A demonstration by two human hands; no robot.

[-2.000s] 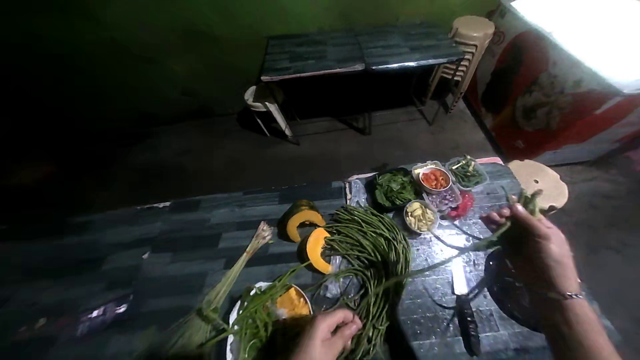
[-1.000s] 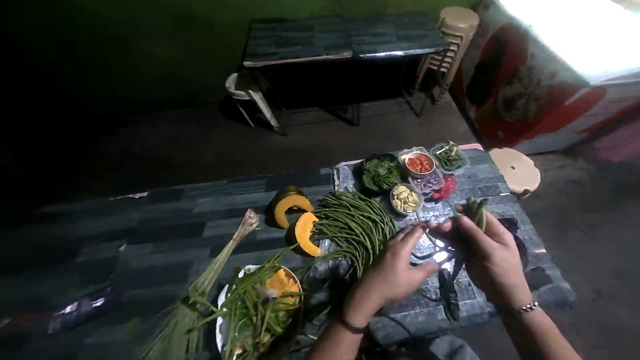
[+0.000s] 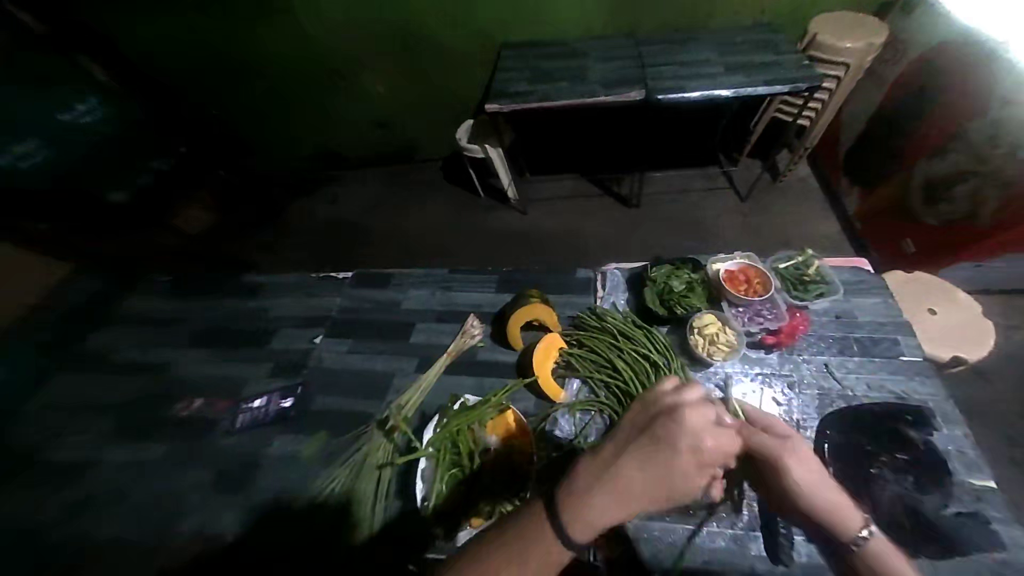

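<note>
My left hand [image 3: 680, 440] and my right hand [image 3: 772, 456] meet above the near table, right of the bundle of long green beans [image 3: 616, 352]. Between their fingers is a thin piece of green bean [image 3: 732, 400], held by the right hand; whether the left also grips it is hard to tell. A dark-handled knife [image 3: 772, 532] lies below the right hand, partly hidden. Two cut squash pieces [image 3: 548, 366] lie left of the beans. A bowl [image 3: 428, 472] holds greens and orange squash pieces, beside a bunch of lemongrass [image 3: 416, 392].
Containers hold leaves [image 3: 676, 288], chopped tomato [image 3: 746, 280], purple onion [image 3: 756, 312], pale yellow slices [image 3: 712, 336] and cut greens [image 3: 802, 276]. Red peppers [image 3: 788, 330] lie beside them. A black plate [image 3: 888, 452] sits at right, a phone [image 3: 268, 406] at left. Stools [image 3: 940, 318] stand beyond the table's edge.
My right hand has moved from over the table's right side, where it held long beans, toward my left hand. The left hand has left the bean bundle's near end, and both hands are now together.
</note>
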